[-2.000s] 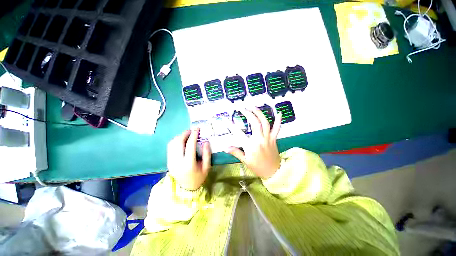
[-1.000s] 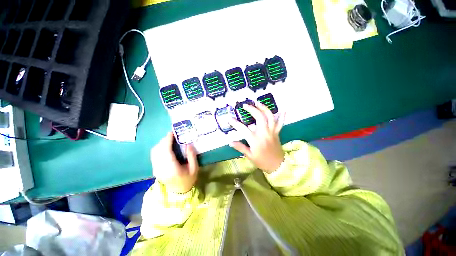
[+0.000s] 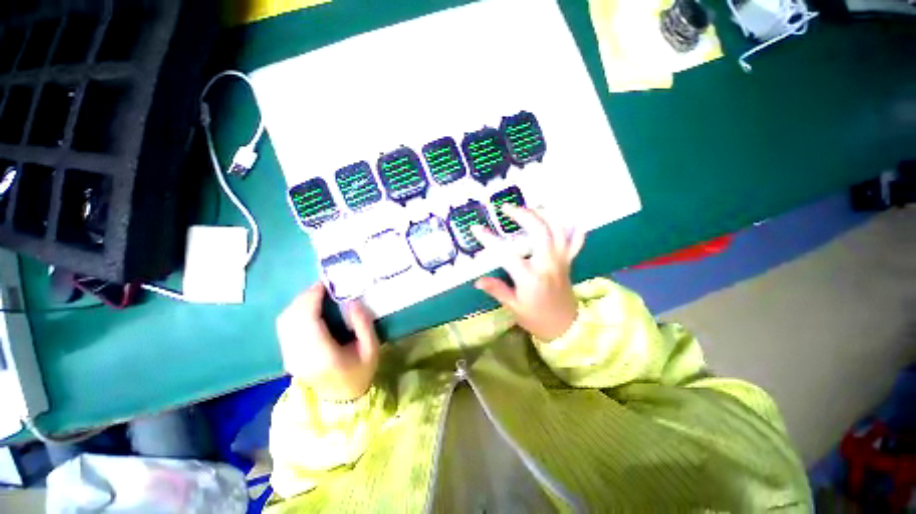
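Observation:
Smartwatch heads lie in two rows on a white mat (image 3: 402,65). The upper row (image 3: 404,174) has several units with green text lines. In the lower row, three left units (image 3: 431,243) show pale screens and two right ones (image 3: 469,226) show green text. My right hand (image 3: 537,266) is over the lower row's right end, fingers spread, fingertips at the last watch (image 3: 509,208), partly covering it. My left hand (image 3: 326,341) is at the mat's near left corner, with a dark object (image 3: 335,317) between thumb and fingers, mostly hidden, just below the leftmost lower watch.
A black foam compartment tray (image 3: 151,151) stands at left. A white cable (image 3: 241,161) and white square pad (image 3: 215,265) lie between tray and mat. Yellow and white sheets (image 3: 633,45) with a dark round object (image 3: 685,24) and a white adapter (image 3: 768,17) are at upper right.
The whole view has shifted, so mat and tray appear further left. The middle lower watch's screen now looks paler. My right hand stays over the lower row's right end; my left hand keeps its place near the corner.

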